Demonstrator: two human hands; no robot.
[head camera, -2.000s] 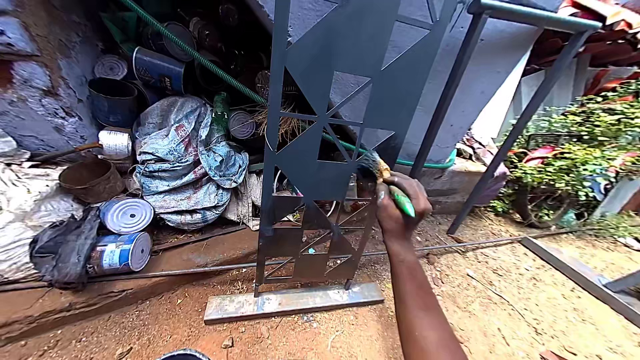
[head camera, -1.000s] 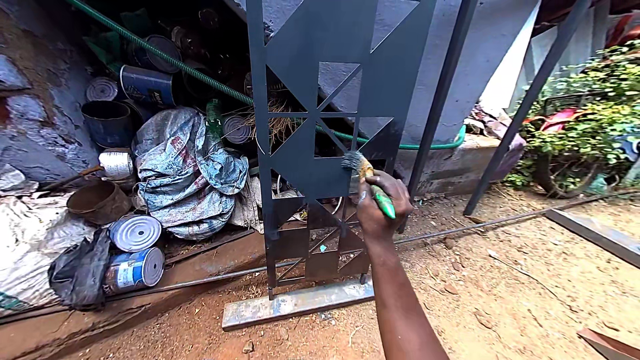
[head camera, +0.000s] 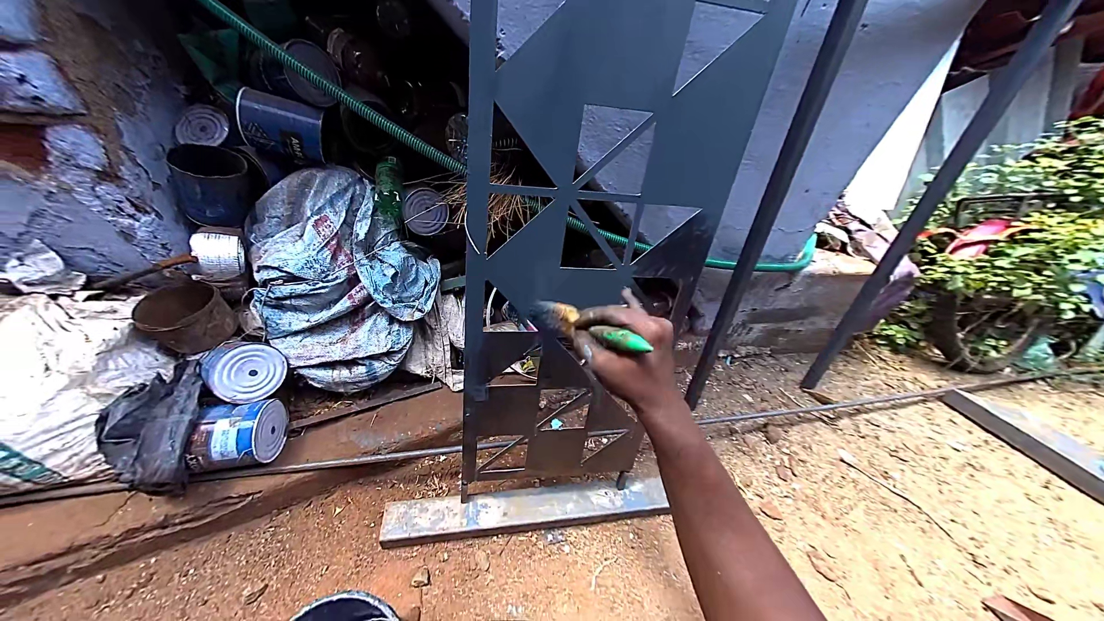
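Observation:
My right hand (head camera: 634, 349) is closed around a paintbrush (head camera: 614, 336) with a green handle. The bristles, pointing left, are at the lower part of a cut-out metal panel (head camera: 535, 289); whether they touch it is blurred. Dark grey paint covers the panel's upper part, while its lower part looks browner. Triangular and square openings run through the panel, which stands upright on a paint-stained metal bar (head camera: 517, 515). At the bottom edge shows the rim of a dark container (head camera: 345, 608). My left hand is out of view.
Paint tins (head camera: 244, 371), a rusty bucket (head camera: 184, 317), stained sheeting (head camera: 332, 276) and white sacks (head camera: 65, 379) lie at the left. A green hose (head camera: 336, 93) passes behind the panel. Metal posts (head camera: 776, 207) lean at the right, near a leafy bush (head camera: 1035, 233). A thin rod (head camera: 362, 461) crosses the ground.
My right hand has moved the brush from the panel's right side down and left across it. The brush stays in the hand. The view has shifted somewhat.

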